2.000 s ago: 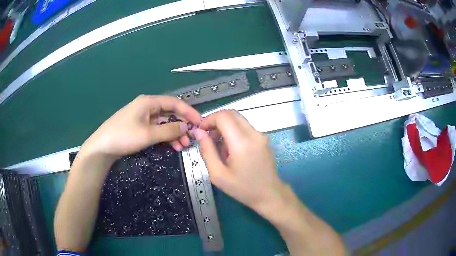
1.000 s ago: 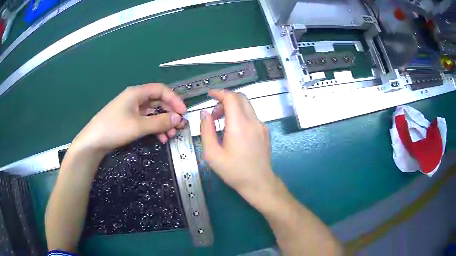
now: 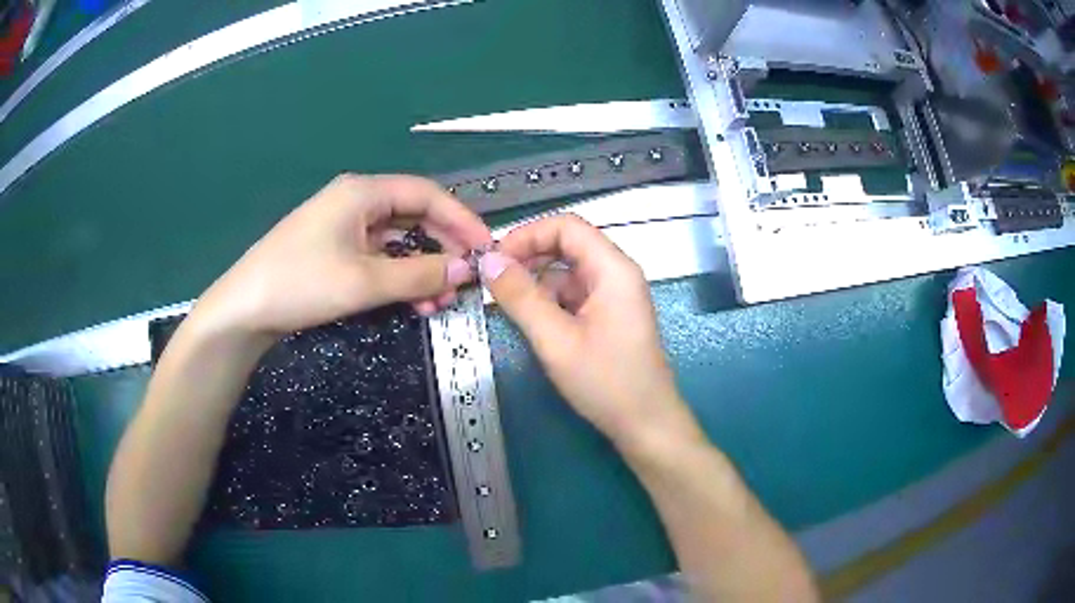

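My left hand point(image 3: 342, 259) is curled around several small dark ring parts point(image 3: 413, 243) above the tray's upper edge. My right hand point(image 3: 589, 318) meets it, thumb and forefinger tips touching at a tiny shiny ring part point(image 3: 481, 258). The fingertips partly hide it. The black parts tray point(image 3: 330, 436), full of glittering loose rings, lies below my left hand. A grey fixture bar point(image 3: 475, 448) with a row of round seats with bright centres lies along the tray's right edge. Its top end is hidden under my fingers.
Another fixture bar point(image 3: 595, 169) lies beyond my hands, beside white strips point(image 3: 566, 118). The silver-white machine frame point(image 3: 802, 250) stands at right, with a bar point(image 3: 825, 148) in its opening. A white and red cloth or glove point(image 3: 1002, 353) lies at the right edge. Stacked bars point(image 3: 35, 471) are at far left.
My right hand moved away from my left fingertips a second ago and is now back against them. The farther bar has moved leftward out of the machine's side gap or the gap between bars has closed.
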